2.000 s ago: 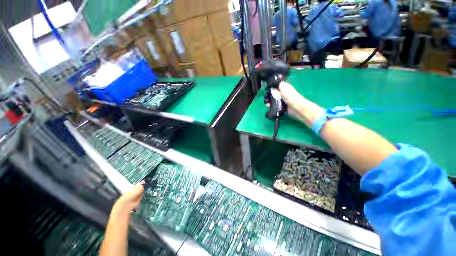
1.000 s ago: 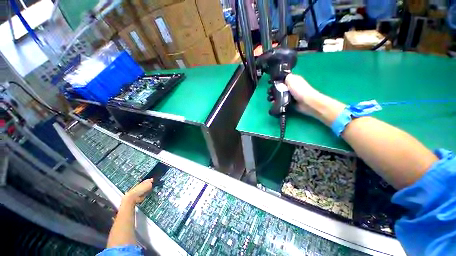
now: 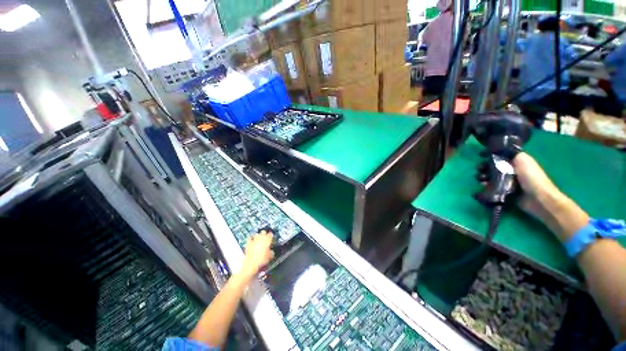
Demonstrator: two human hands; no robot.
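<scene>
My right hand [image 3: 518, 179] is closed round the grip of a black barcode scanner [image 3: 500, 147], held above the green bench at the right, its cable hanging down. My left hand [image 3: 259, 248] reaches over the conveyor line [image 3: 321, 240]. Its black-covered fingertips touch the near edge of a green circuit board [image 3: 237, 195]; whether they grip it is unclear. A dark gap with a bright reflection lies between this board and another board [image 3: 357, 319] nearer me.
A slotted magazine rack [image 3: 103, 178] with green boards stands at the left. A blue plastic bin [image 3: 254, 99] and black board tray [image 3: 295, 127] sit on the green bench [image 3: 374, 147]. Pale components [image 3: 511, 305] fill a bin below right. People stand behind.
The view has swung left, showing the rack. A gap has opened between boards beside my left hand. My right hand still holds the scanner.
</scene>
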